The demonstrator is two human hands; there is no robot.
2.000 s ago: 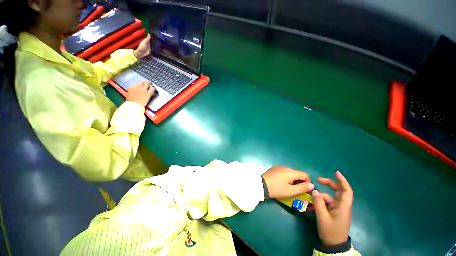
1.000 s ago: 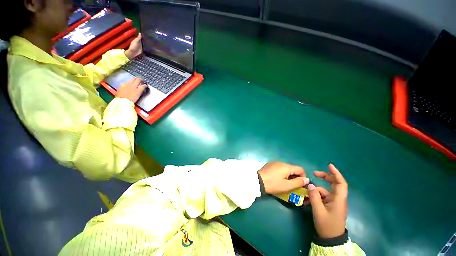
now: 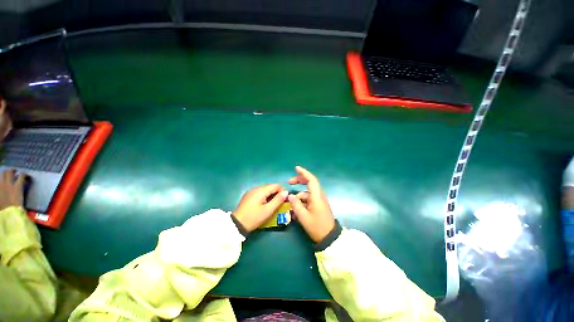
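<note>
A small yellow positioning piece point(image 3: 272, 221) with a blue label point(image 3: 284, 218) at its right end is held low over the green bench in front of me. My left hand point(image 3: 257, 207) is closed on the yellow piece. My right hand point(image 3: 313, 209) meets it, thumb and index pinched together at the left fingertips, other fingers raised. A tiny dark thing shows between the fingertips; the fingers mostly hide it, and I cannot tell exactly what it is.
An open laptop point(image 3: 412, 69) on a red-orange tray point(image 3: 360, 80) is at the far right. Another laptop point(image 3: 38, 151) on a tray is left, with a person's hand on it. A white label strip point(image 3: 468, 143) hangs at right beside clear plastic film point(image 3: 503, 258). A blue sleeve is at the right edge.
The view has swung right, bringing in the label strip, plastic film and blue sleeve. My hands stay together at the yellow piece, with much the same hold.
</note>
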